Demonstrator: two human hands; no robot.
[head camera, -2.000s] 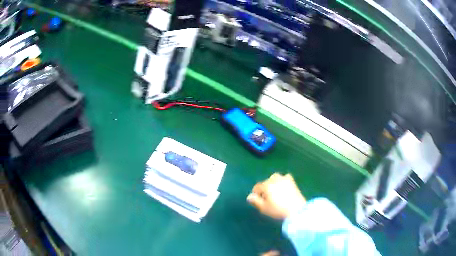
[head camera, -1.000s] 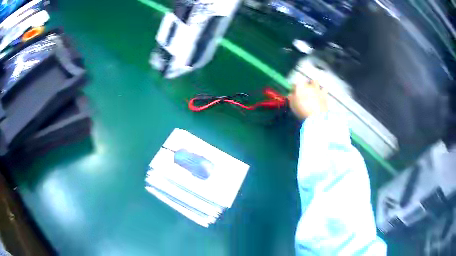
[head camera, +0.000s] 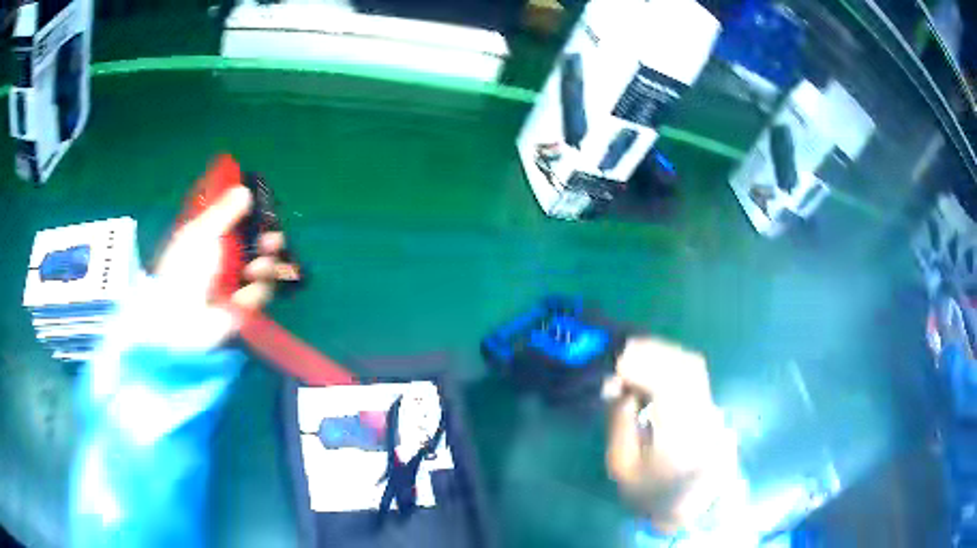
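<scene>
My left hand (head camera: 209, 262) grips a red clamp (head camera: 206, 198) and a black clamp (head camera: 268, 230), blurred, at left. A red strip of cable runs from it towards the black foam tray (head camera: 467, 471) at the lower centre. In the tray lie a white booklet (head camera: 332, 471) with a blue device picture and black cable (head camera: 402, 476) on top. My right hand (head camera: 670, 428) is curled at the right end of a blurred blue-and-black battery tester (head camera: 552, 337), right of the tray. The hand's hidden fingers and the tester's face are unclear.
A stack of white booklets (head camera: 80, 273) stands at left, beside my left forearm. Printed white cartons stand at far left (head camera: 54, 91), upper centre (head camera: 600, 112) and upper right (head camera: 787, 161). A long white box (head camera: 364, 41) lies along the back. A blue-clothed person's part shows at far right.
The view has swung right. The foam tray has come into view. My left hand has appeared with the clamps. My right hand has moved from the back of the bench to the lower right, at the tester.
</scene>
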